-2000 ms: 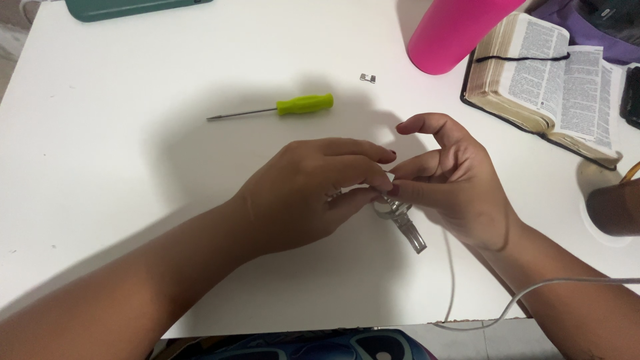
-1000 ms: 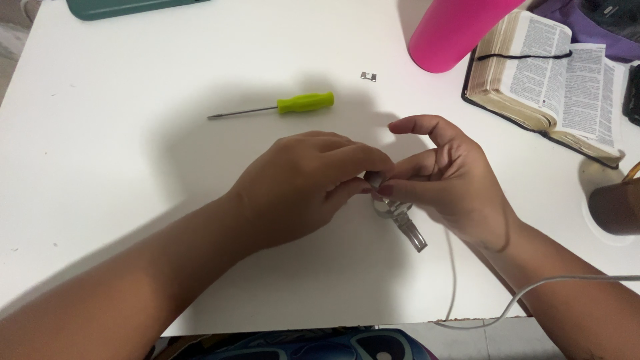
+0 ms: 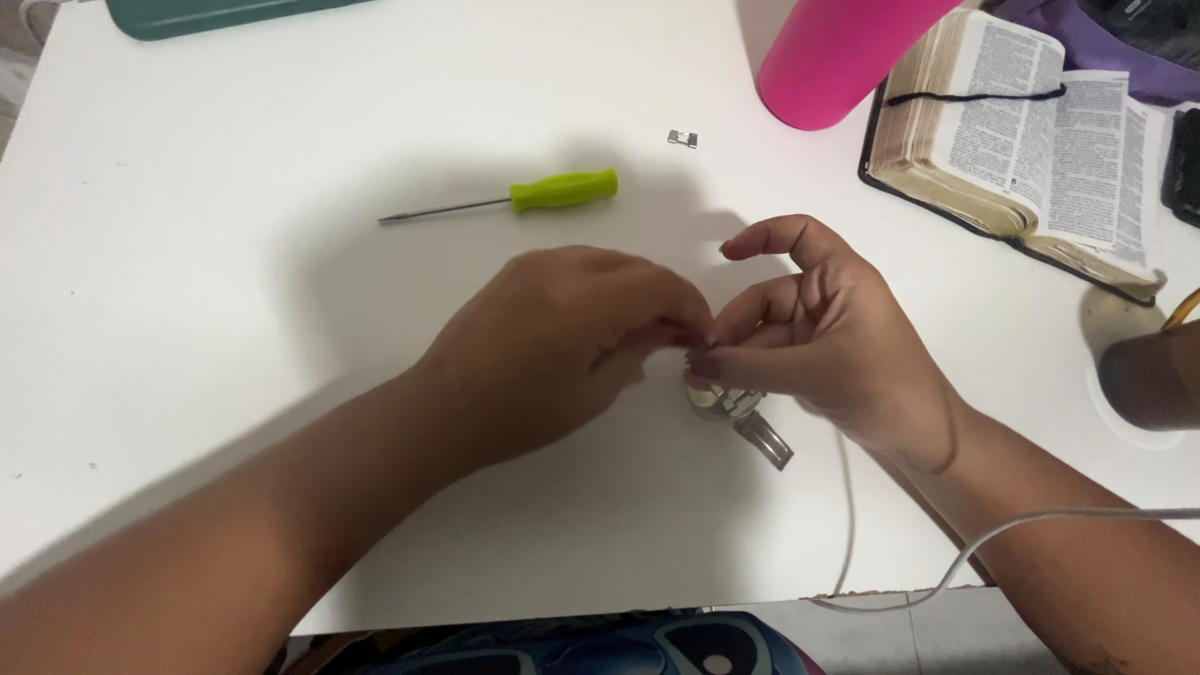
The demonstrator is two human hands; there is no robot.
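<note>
My right hand pinches a metal wristwatch by its bracelet, between thumb and index finger. The watch's folding clasp hangs down below the thumb. My left hand bends over from the left, its fingertips meeting the right ones at the bracelet; whether it grips a part there is hidden. Beyond the hands lies a screwdriver with a yellow-green handle, its tip pointing left. A small loose metal bracelet link rests on the white table farther back.
A pink tumbler stands at the back, beside an open book with a dark ribbon. At the right edge is a brown mug. A pale cable crosses over my right forearm. A green object lies at the back left.
The fingers of my left hand have shifted slightly at the bracelet. The watch remains pinched in my right hand, and the screwdriver and loose link have not moved.
</note>
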